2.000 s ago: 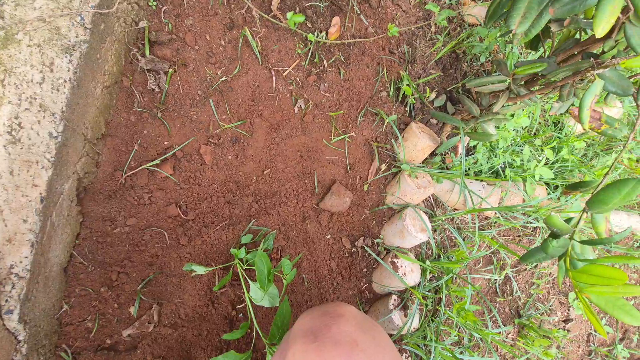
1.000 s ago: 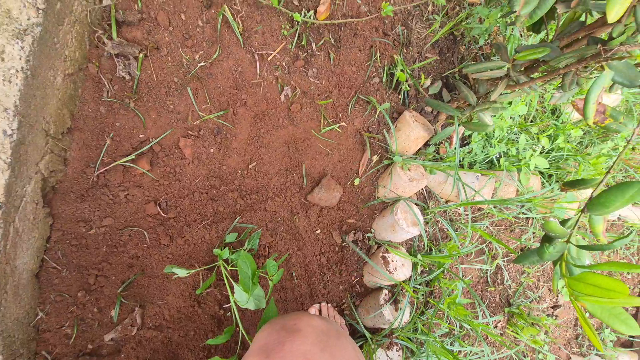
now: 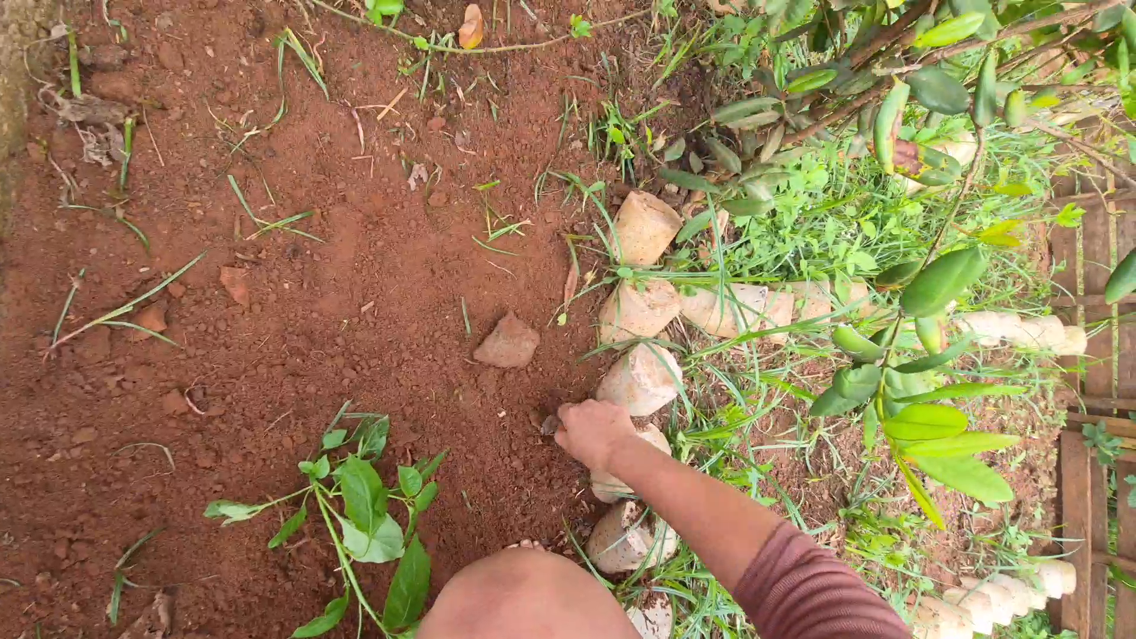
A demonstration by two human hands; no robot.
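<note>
My right hand, its arm in a maroon ribbed sleeve, reaches in from the lower right. Its fingers are closed around a small dark object at the soil surface; what the object is cannot be told. Beside the hand stand rounded pale edging blocks, stained with soil. A flat reddish stone lies on the bare red soil up and left of the hand. An uprooted-looking leafy green stem lies at lower left. My left hand is not in view.
My bare knee fills the bottom middle. A second line of pale blocks runs right through grass. A leafy branch hangs at the right, near a wooden slatted fence. A concrete edge shows at upper left.
My right hand has come into view from the lower right and reached the soil beside the blocks. The stone and leafy stem lie as before.
</note>
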